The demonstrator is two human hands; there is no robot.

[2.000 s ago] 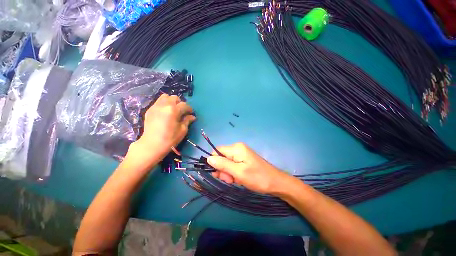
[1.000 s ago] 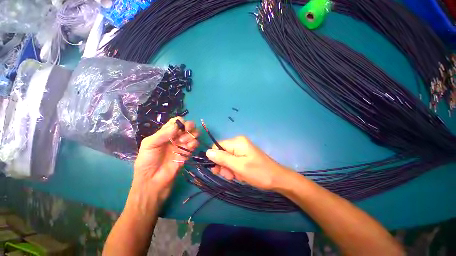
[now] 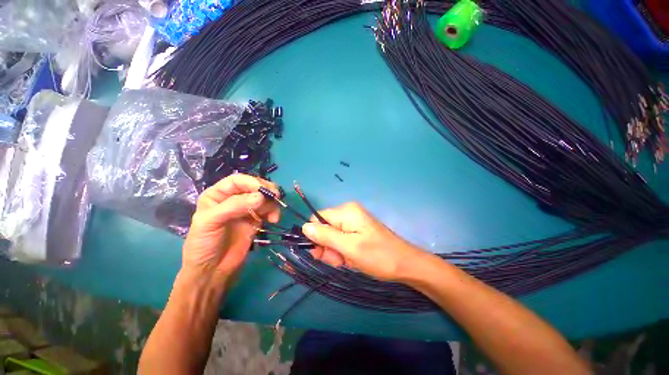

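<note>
My right hand [image 3: 359, 238] holds several thin black cables [image 3: 312, 209] fanned out, their stripped tips pointing left and up. My left hand [image 3: 224, 223] is bare and pinches a short black sleeve [image 3: 268, 192] between thumb and forefinger, at the tip of one of these cables. How far the sleeve sits over the tip is too small to tell. A pile of short black sleeves [image 3: 246, 143] spills from a clear plastic bag [image 3: 147, 146] behind my left hand. The working bundle [image 3: 411, 291] of black cables runs right from under my hands.
Large black cable bundles [image 3: 499, 132] curve across the back and right of the teal tabletop [image 3: 315, 80]. A green roll [image 3: 459, 24] stands by their tips. Two tiny black pieces [image 3: 341, 171] lie mid-table. A blue bin [image 3: 623, 29] is at the upper right, a greyish bag [image 3: 55, 176] far left.
My left hand has come from the sleeve pile to the cable tips with a sleeve in its fingers. My right hand has stayed nearly in place, holding the cables.
</note>
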